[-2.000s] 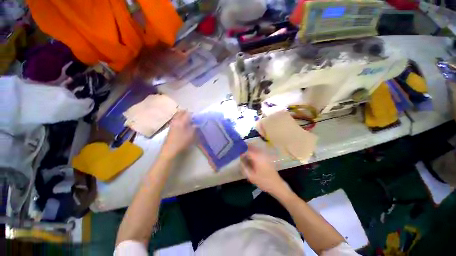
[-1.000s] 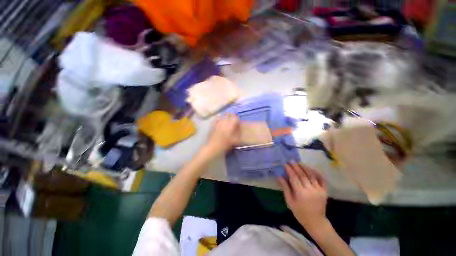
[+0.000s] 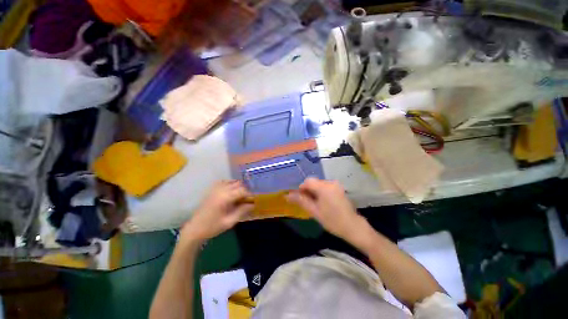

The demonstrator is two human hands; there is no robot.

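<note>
The translucent blue template (image 3: 274, 140) lies open on the table, with slot outlines and an orange strip across its middle. A yellow fabric piece (image 3: 280, 205) is at its front edge, spread between my hands. My left hand (image 3: 224, 205) pinches its left side and my right hand (image 3: 321, 202) its right side. The fingertips are partly hidden. A beige stack (image 3: 196, 107) lies left of the template, and more beige pieces (image 3: 402, 156) lie right of it. Yellow pieces (image 3: 138, 167) lie at the left.
The sewing machine head (image 3: 430, 56) stands at the back right, its needle area brightly lit. Red and yellow loop handles (image 3: 430, 131) lie under its arm. A dark blue sheet (image 3: 165, 87) lies behind the beige stack. Garments (image 3: 56, 84) are heaped at the left.
The template has gone from folded to open. The beige piece my left hand held on it a second ago no longer shows. Both hands have come to the front edge, now with a yellow piece.
</note>
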